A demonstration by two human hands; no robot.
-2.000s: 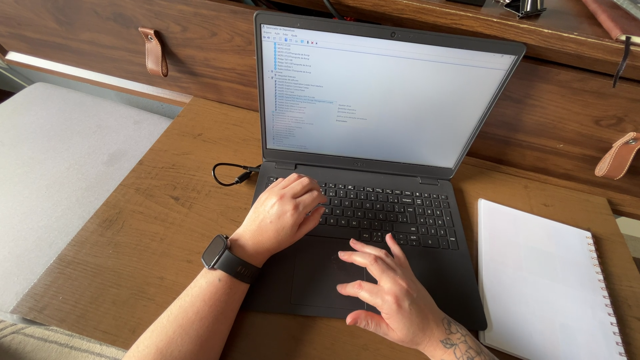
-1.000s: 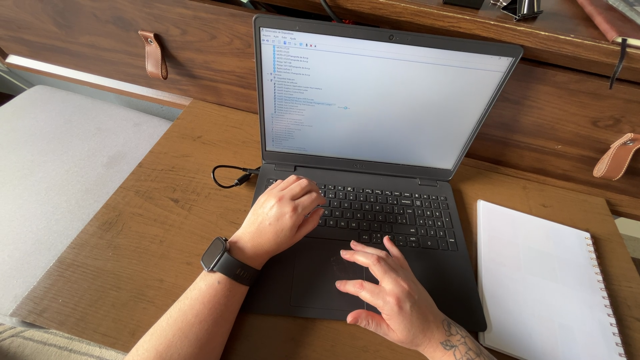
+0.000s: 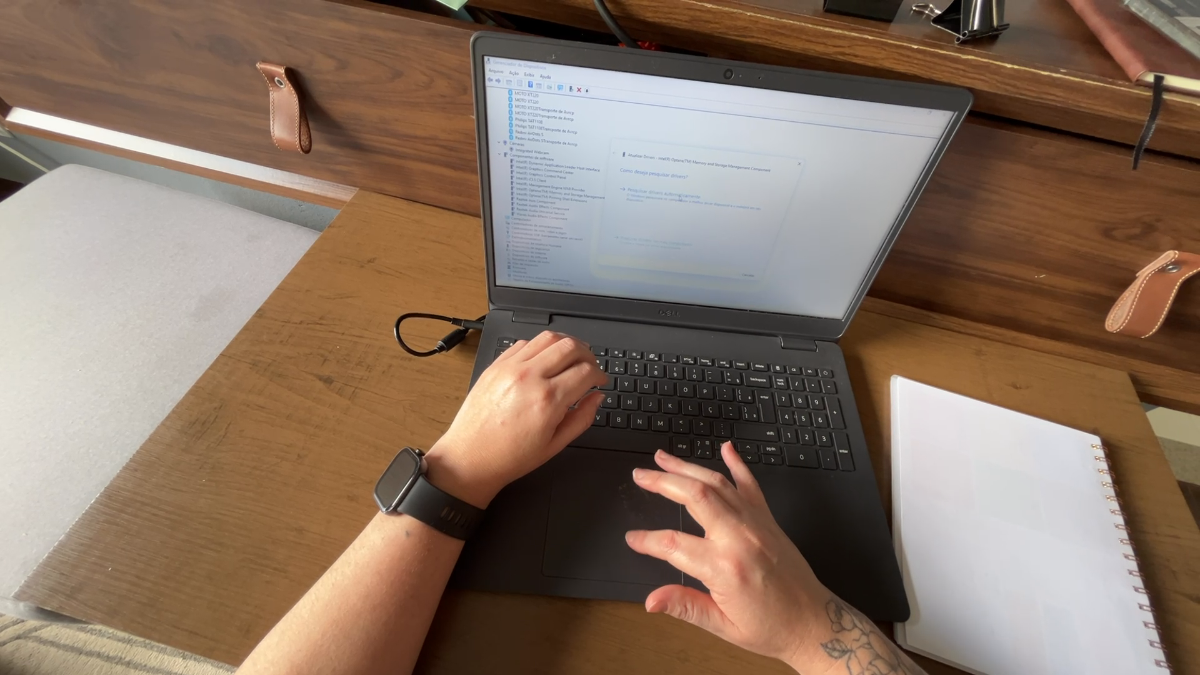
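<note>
A dark laptop stands unfolded on the wooden desk, its screen (image 3: 712, 187) showing a list and a dialog window. My left hand (image 3: 530, 403), with a black smartwatch (image 3: 401, 480) on the wrist, rests over the left part of the keyboard (image 3: 694, 403), fingers curled and their tips partly hidden. Over the right part of the touchpad (image 3: 600, 525) is my right hand (image 3: 722, 544), fingers spread and holding nothing; whether a fingertip touches the pad I cannot tell. A black cable (image 3: 422, 352) is plugged into the laptop's left side.
Right of the laptop lies a spiral notebook (image 3: 1012, 525) with a blank page. Behind are wooden drawer fronts with leather pulls (image 3: 284, 108), and a shelf holding a binder clip (image 3: 970, 19) and a brown leather-like item (image 3: 1111, 37). A pale grey surface (image 3: 122, 309) is at left.
A dialog window has appeared on the laptop screen over the list. My left hand has stayed over the keyboard, and my right hand has hardly moved by the touchpad.
</note>
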